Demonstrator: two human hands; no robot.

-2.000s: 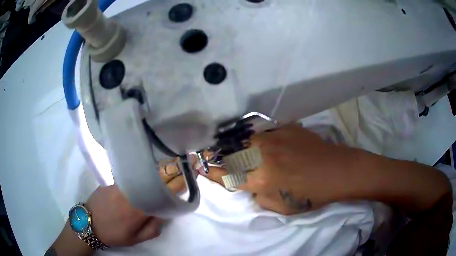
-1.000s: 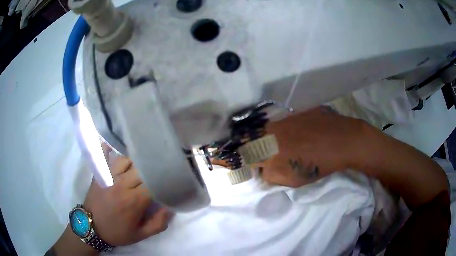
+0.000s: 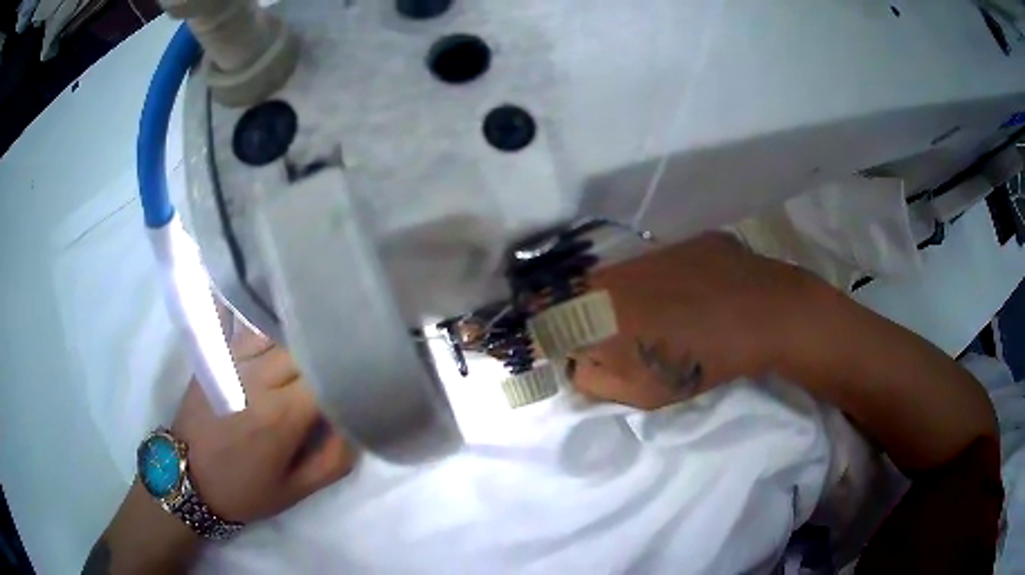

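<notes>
A large white cloth [image 3: 629, 483] lies in soft folds under and in front of the sewing machine head [image 3: 371, 67]. My left hand [image 3: 253, 432], with a blue-faced watch on the wrist, rests on the cloth left of the pale take-up lever guard [image 3: 348, 315]; its fingertips are partly hidden by the guard. My right hand [image 3: 663, 326] is behind and right of the cream tension knobs [image 3: 573, 323]; its fingers are mostly hidden by the head. Small metal parts [image 3: 459, 343] show in bright light between the hands. Whether either hand grips the cloth cannot be seen.
A blue tube [image 3: 157, 135] with a bright clear end curves down the left of the head. A thin white thread [image 3: 654, 185] runs to the head. Cream and white cloth [image 3: 860, 230] lies behind my right arm. The white table [image 3: 67, 213] shows at the left.
Since the earliest frame, my right hand has drawn up behind the head and away from the needle area. My left hand has since shifted slightly left. The head appears larger and a little higher.
</notes>
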